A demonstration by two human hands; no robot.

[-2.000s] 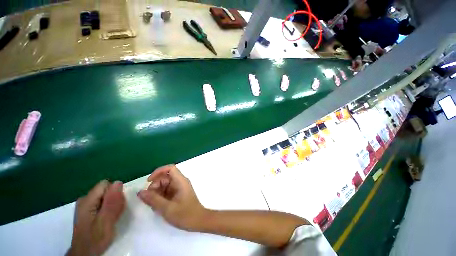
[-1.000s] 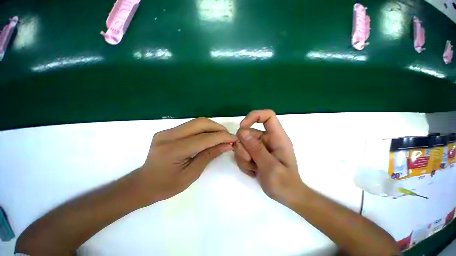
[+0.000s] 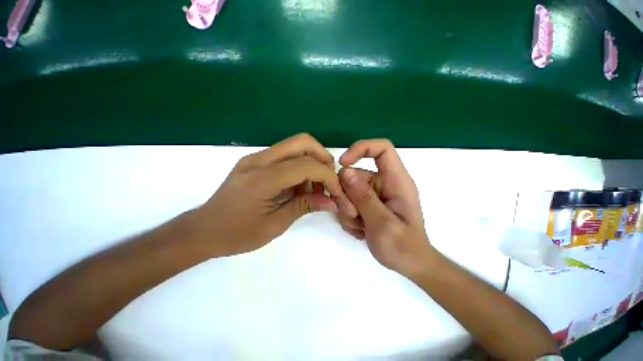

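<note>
My left hand (image 3: pixel 271 194) and my right hand (image 3: pixel 384 208) meet at the fingertips over the white table (image 3: pixel 282 296), near its far edge. The thumb and index finger of my right hand are pinched together. The fingers of my left hand are curled, with their tips touching the right fingertips. Whether something tiny sits between the fingertips cannot be made out. A translucent white glue bottle (image 3: pixel 530 245) with a thin yellow-green tip lies on its side to the right of my right hand, apart from it.
The green belt (image 3: pixel 282 106) runs across beyond the table. Pink parts lie spaced on it, one (image 3: pixel 205 11) cut off at the top edge and another (image 3: pixel 542 37) at upper right. Printed sheets (image 3: pixel 589 222) lie at right. A green object (image 3: pixel 2 307) is cut off at far left.
The view has swung from the belt and bench to the table, then shifted slightly. Since a second ago, my left fingers have curled more. The pink parts sit higher and differently in view.
</note>
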